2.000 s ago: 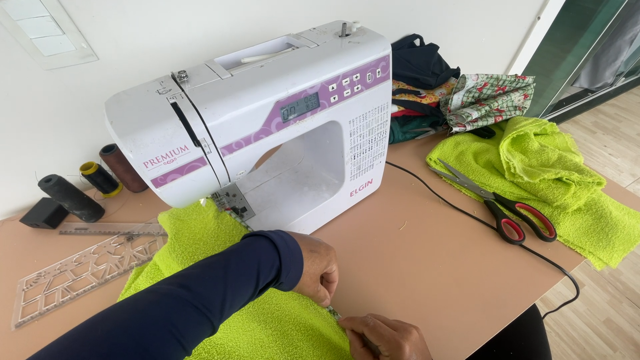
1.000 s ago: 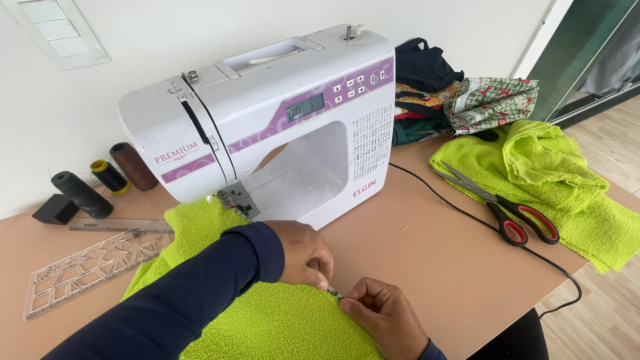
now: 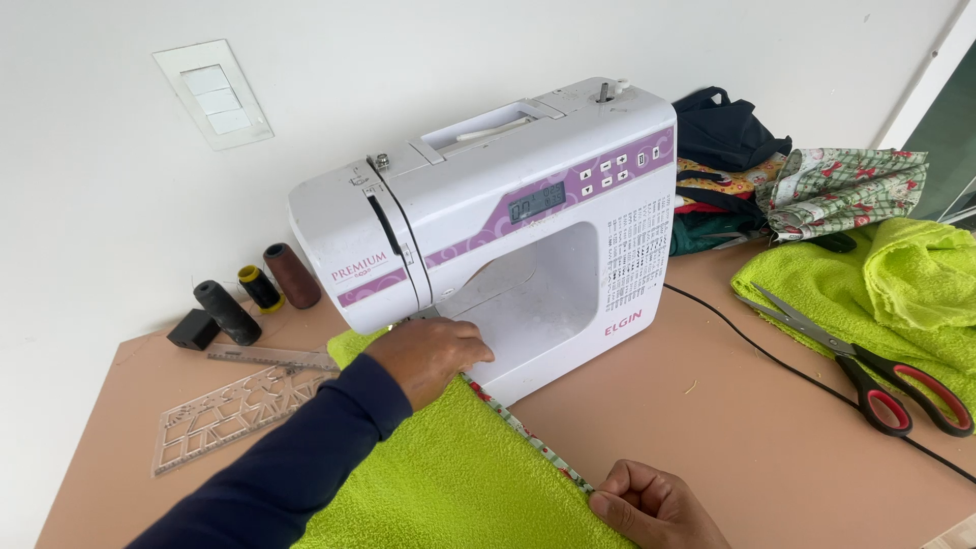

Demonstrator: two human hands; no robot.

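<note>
A lime-green terry cloth [image 3: 442, 465] lies in front of the white sewing machine [image 3: 488, 221], its far end under the needle area. Patterned trim [image 3: 534, 442] with green and red runs along the cloth's right edge. My left hand [image 3: 433, 357] is over the cloth beside the machine's needle area; its fingertips are partly hidden, so its hold cannot be told. My right hand [image 3: 656, 507] pinches the trimmed edge near its lower end, and the trim stretches fairly straight between my hands.
Black-and-red scissors [image 3: 846, 351] lie partly on another lime-green cloth [image 3: 915, 305] at right, near a black cable [image 3: 732, 324]. Folded printed fabric [image 3: 846, 191] is behind them. Thread spools [image 3: 293, 276], a small black block [image 3: 192, 329] and a clear stencil ruler [image 3: 236, 419] lie left.
My left hand has moved away from my right hand, up to the needle area. The trimmed edge between them now shows along its length. The view has shifted closer to the machine.
</note>
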